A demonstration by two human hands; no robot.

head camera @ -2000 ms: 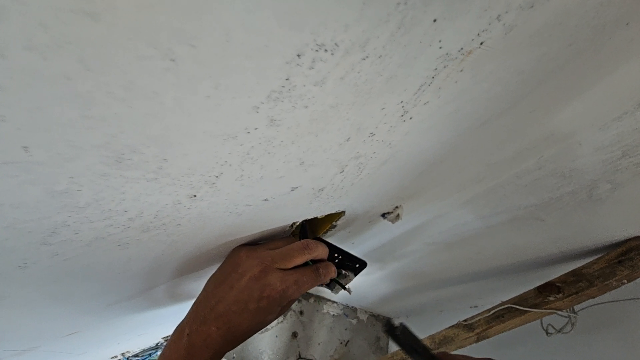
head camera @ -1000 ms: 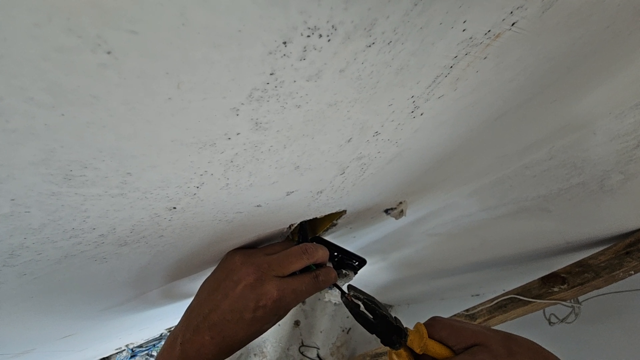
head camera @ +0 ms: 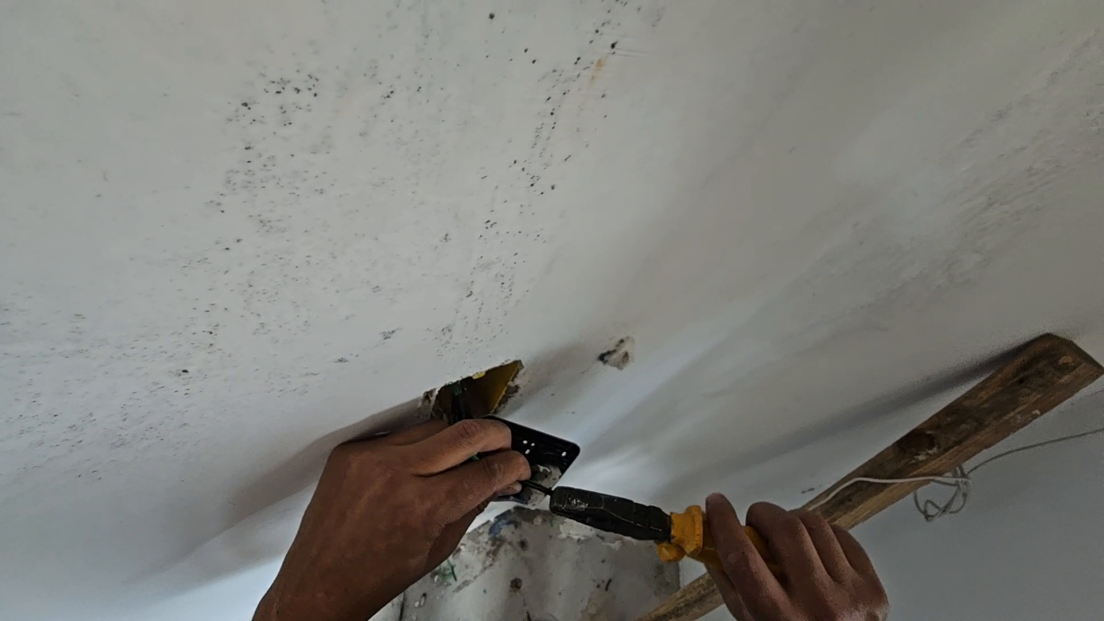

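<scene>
My left hand (head camera: 414, 500) pinches a black mounting plate (head camera: 543, 444) with small holes, just below a recessed yellow box (head camera: 496, 388) in the white wall or ceiling surface. Dark wires run from the box behind my fingers. A thin black wire (head camera: 536, 487) sticks out by my left fingertips. My right hand (head camera: 798, 561) grips combination pliers (head camera: 612, 513) by their yellow handles. The dark jaws point left, with their tip at the end of that wire; whether they clamp it cannot be told.
A rough wooden beam (head camera: 966, 423) slants across the lower right, with a pale looped cable (head camera: 944, 496) over it. A small chipped hole (head camera: 617, 354) lies right of the box. Below my hands stands a stained, paint-spotted grey board or panel (head camera: 552, 569).
The pliers and my right hand have come up into view from the lower edge, and the jaws have reached the wire. My left hand stays at the plate.
</scene>
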